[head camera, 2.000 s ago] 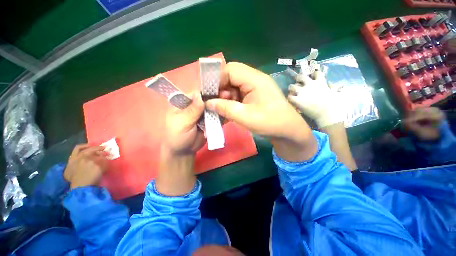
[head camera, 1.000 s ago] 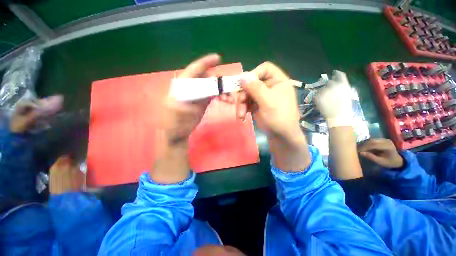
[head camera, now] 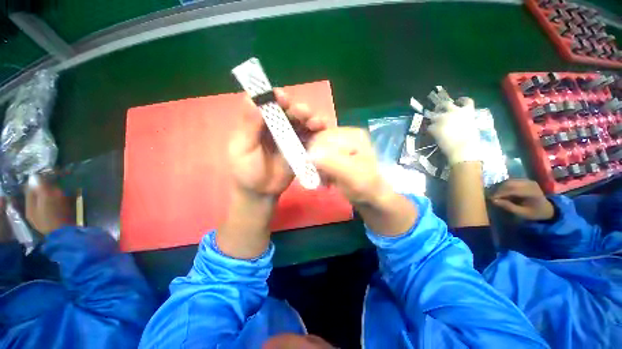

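Observation:
A white perforated watch strap [head camera: 284,133] with rows of dark holes slants from upper left to lower right above the red work mat [head camera: 179,170]. A dark band [head camera: 263,97] crosses it near its upper end. My left hand [head camera: 258,160] is behind the strap, its fingers curled up around it below the dark band. My right hand [head camera: 348,163] is at the lower end, its fingertips touching the strap's right side near the rounded tip. Both hands are bare and a little blurred. The palm side of my left hand is partly hidden by the strap.
At right, a neighbour's gloved hand [head camera: 455,133] reaches over a strap pile [head camera: 415,140] on a clear plastic sheet [head camera: 496,158]. Beyond are a red parts tray [head camera: 524,129] and another tray [head camera: 556,42]. At left are a neighbour's hand [head camera: 49,204] and bundled clear plastic bags [head camera: 31,129].
The strap has turned from roughly level to a steep slant, its rounded tip now pointing down right. My right hand has moved lower. The left neighbour's hands have shifted left, away from the mat.

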